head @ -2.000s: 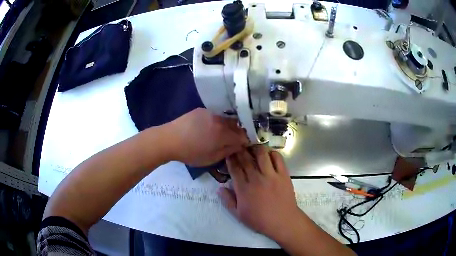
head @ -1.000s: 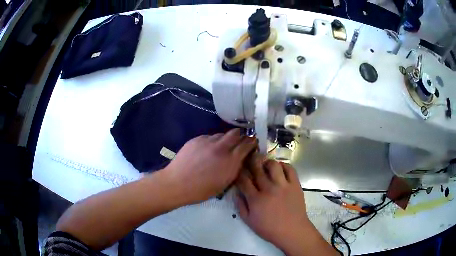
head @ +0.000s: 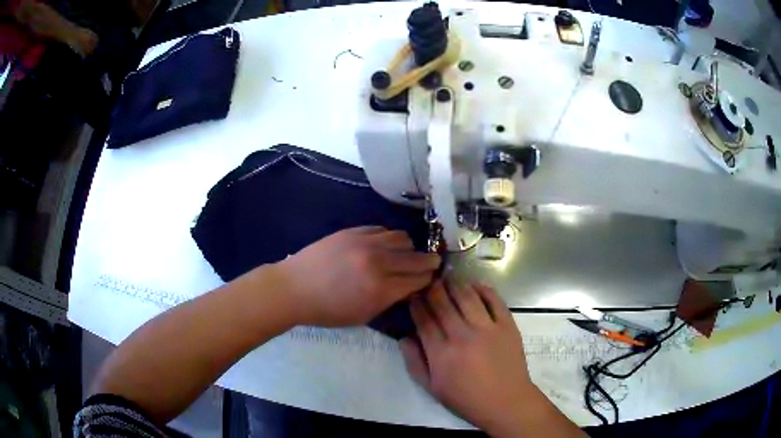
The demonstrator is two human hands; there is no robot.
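Observation:
A dark navy pouch body [head: 283,201] lies flat, its right edge running under the needle area of the white sewing machine [head: 565,141]. A pale zipper line [head: 330,171] shows along its far edge. My left hand [head: 360,274] lies on the pouch, fingertips pressing its edge left of the presser foot [head: 437,235]. My right hand [head: 467,338] is just right of it, fingertips holding the pouch's near right edge beside the foot. The fingertips of both hands nearly touch. The cloth under the fingers is mostly hidden.
A similar pouch with a small label [head: 175,90] lies at the far left of the white table [head: 141,205]. Orange-and-dark snips [head: 612,332] and a tangled black cord [head: 599,381] lie at the right. A brown patch [head: 705,305] is at the bed plate's right end.
The pouch came out from beside the machine head, then turned slightly at the foot. Its label, visible a second ago, is now covered by my left hand. Both hands stay at the edge.

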